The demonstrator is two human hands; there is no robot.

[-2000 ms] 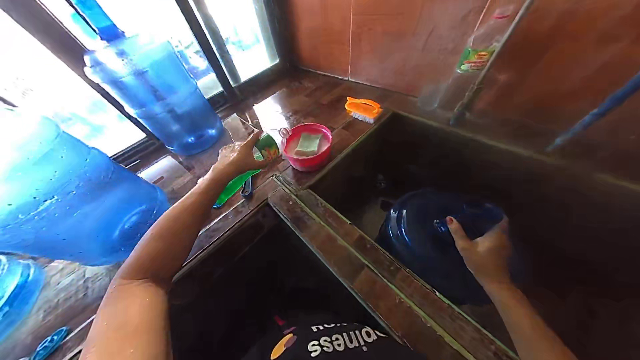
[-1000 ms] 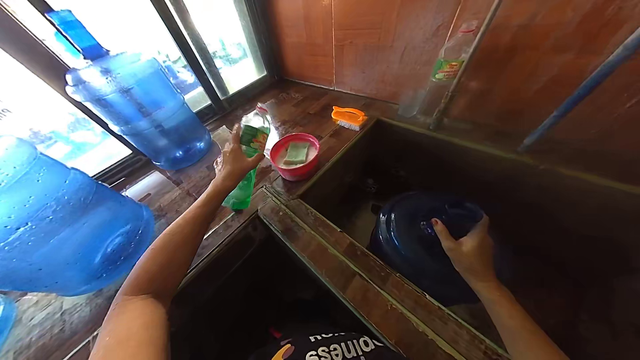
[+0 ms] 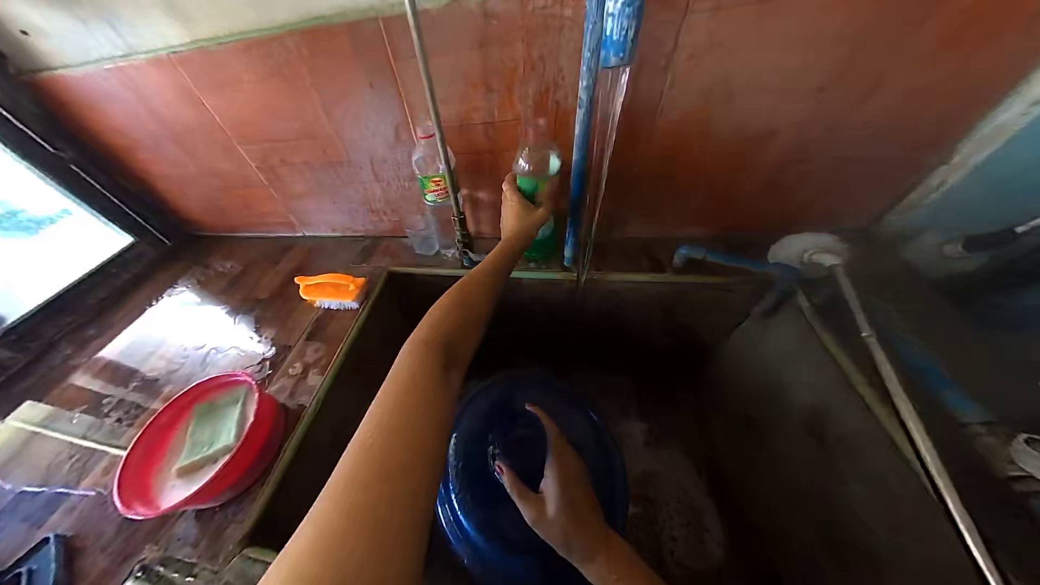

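My left hand (image 3: 524, 211) is stretched to the back ledge of the dark basin, closed around a clear plastic bottle (image 3: 538, 162) with a green label, which stands upright by the tiled wall. Inside the basin a large blue water jug (image 3: 479, 520) lies with its round end up. My right hand (image 3: 552, 496) rests on that jug, thumb and fingers spread near its top. Water (image 3: 605, 154) pours from a blue pipe (image 3: 621, 32) just right of the bottle.
Another labelled bottle (image 3: 431, 166) stands behind a thin metal pipe (image 3: 431, 89). An orange scrub brush (image 3: 331, 288) and a red bowl (image 3: 252, 439) holding a green sponge (image 3: 213, 431) sit on the left counter. Pipes (image 3: 869, 333) cross the basin's right side.
My left hand has carried the green-labelled bottle from beside the red bowl to the back ledge. My right hand stays on the blue jug. The view has swung right.
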